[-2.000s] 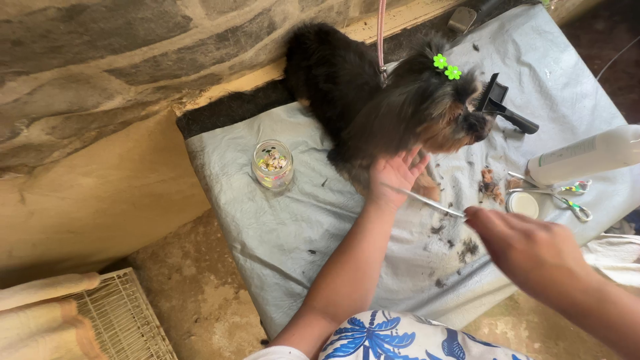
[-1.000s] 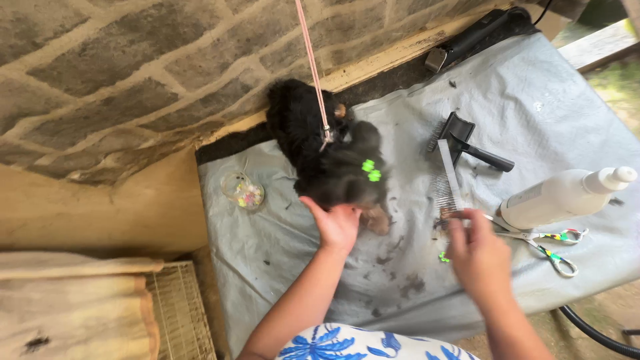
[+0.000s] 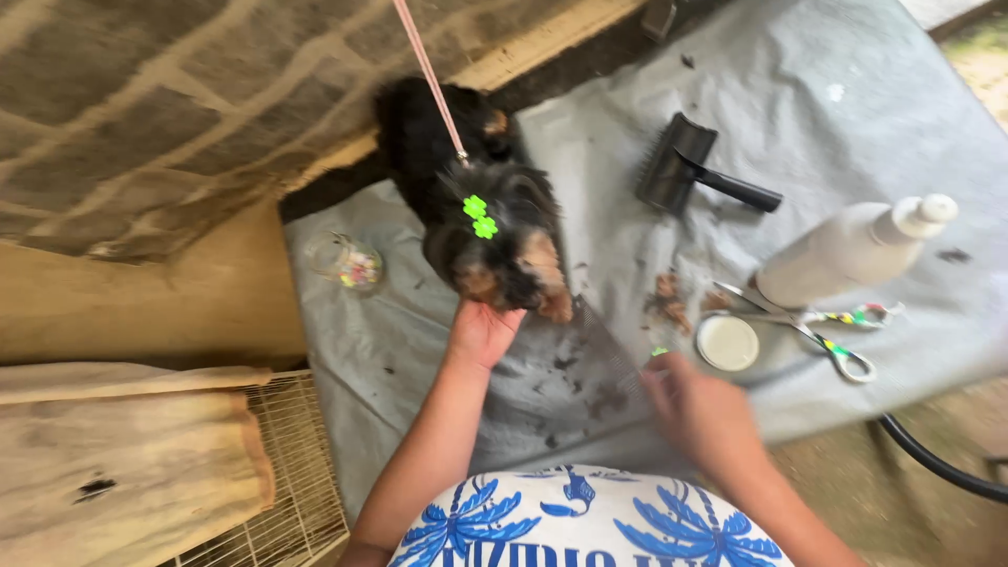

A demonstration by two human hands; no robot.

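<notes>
A small black and tan dog [image 3: 488, 189] stands on the grey-covered table, with green flower clips [image 3: 479, 216] on its head and a pink leash [image 3: 431, 79] rising from its neck. My left hand [image 3: 486, 332] is under its chin, cupping the muzzle; the fingertips are hidden. A metal comb [image 3: 606, 339] is in my right hand [image 3: 685, 394], its far end close to the dog's muzzle. The hand and comb are blurred. Scissors [image 3: 799, 319], a round white lid [image 3: 727, 343] and tufts of cut hair [image 3: 669, 303] lie to the right of the comb.
A slicker brush [image 3: 679, 165] and a white bottle [image 3: 843, 248] stand or lie on the right of the table cover [image 3: 787, 94]. A glass jar of small colourful items [image 3: 346, 264] is on the left. The stone wall [image 3: 157, 102] borders the far side; a wire cage [image 3: 295, 441] is at lower left.
The comb was lying by the brush one second ago or held over it; now it points toward the dog's muzzle. The dog's head has turned to face me. The view has shifted.
</notes>
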